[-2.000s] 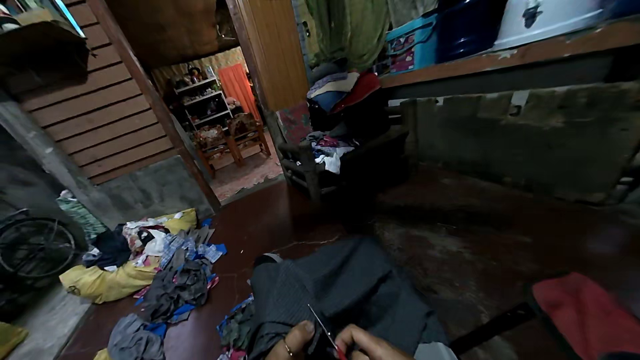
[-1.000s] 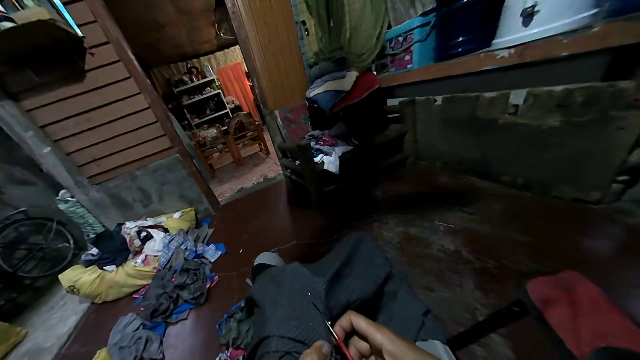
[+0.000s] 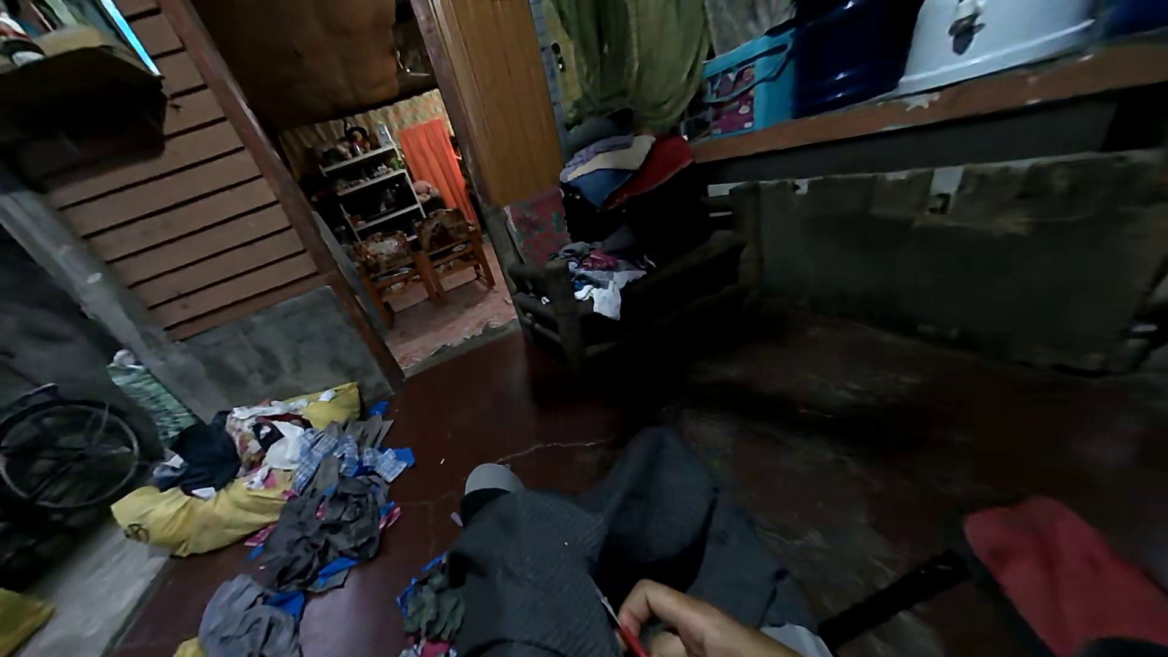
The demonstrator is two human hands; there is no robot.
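At the bottom centre, my right hand (image 3: 686,620) is closed around the red handle of a pair of scissors (image 3: 630,637). The thin metal blade points up and left, against dark grey ribbed cloth (image 3: 538,566) that spreads over my lap. How far the blades are apart cannot be told. My left hand is out of the picture, below the bottom edge. Beside the cloth, at its left, lies a small heap of green, blue and pink fabric scraps (image 3: 433,607).
Fabric scraps (image 3: 324,525) and a yellow sack (image 3: 196,518) lie on the floor at left, near a bicycle wheel (image 3: 68,453). A dark wooden bench (image 3: 570,315) holding clothes stands by the doorway. A red padded seat (image 3: 1058,566) is at lower right.
My left hand, at the bottom beside the scissors two seconds ago, has dropped out of view. My right hand has stayed low at the centre with the scissors.
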